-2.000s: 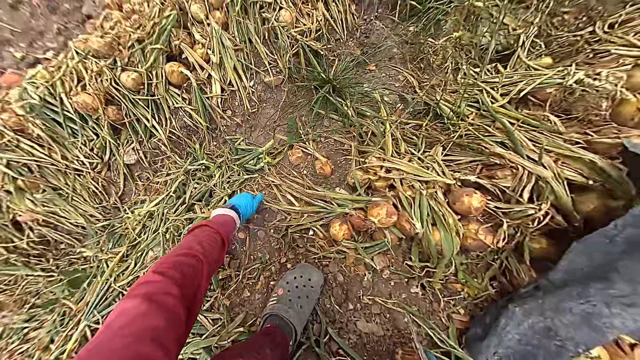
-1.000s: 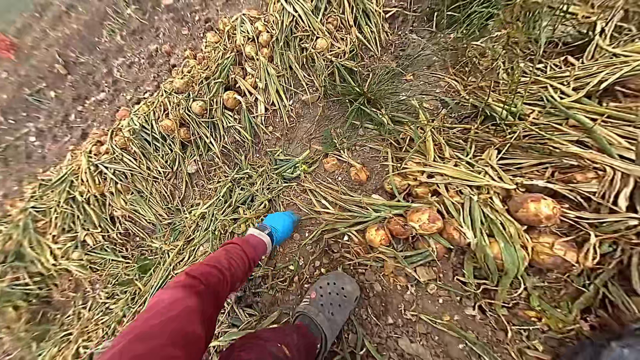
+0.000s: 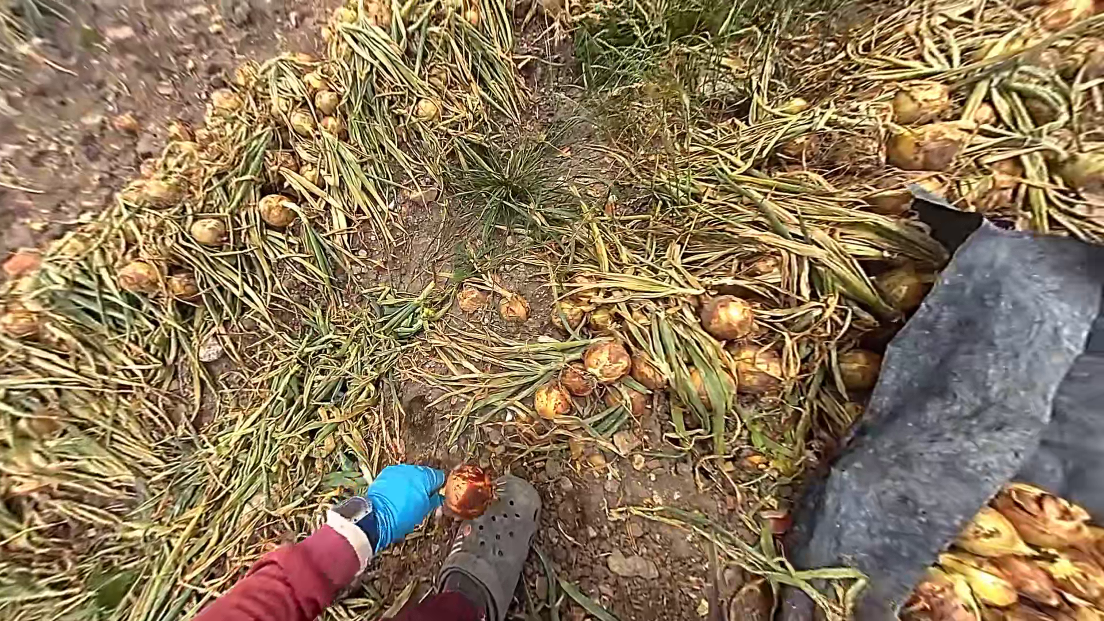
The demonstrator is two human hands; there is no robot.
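My left hand, in a blue glove below a maroon sleeve and a wrist strap, is closed at the neck end of a reddish-brown onion. That onion hangs just above the toe of a grey clog. To the upper right, several yellow-brown onions lie on the soil with their dried tops still on. At the lower right, loose onions fill a container with a dark grey sheet flap. My right hand is out of view.
A long row of onions with withered leaves runs along the left. Cut-looking green and dry leaves cover the soil beside my left hand. A grass tuft grows between the rows. Stones dot the bare soil right of the clog.
An onion now shows in my left hand; none was visible there in the earlier frames. The view has shifted, and the container's onions have come into sight at the lower right.
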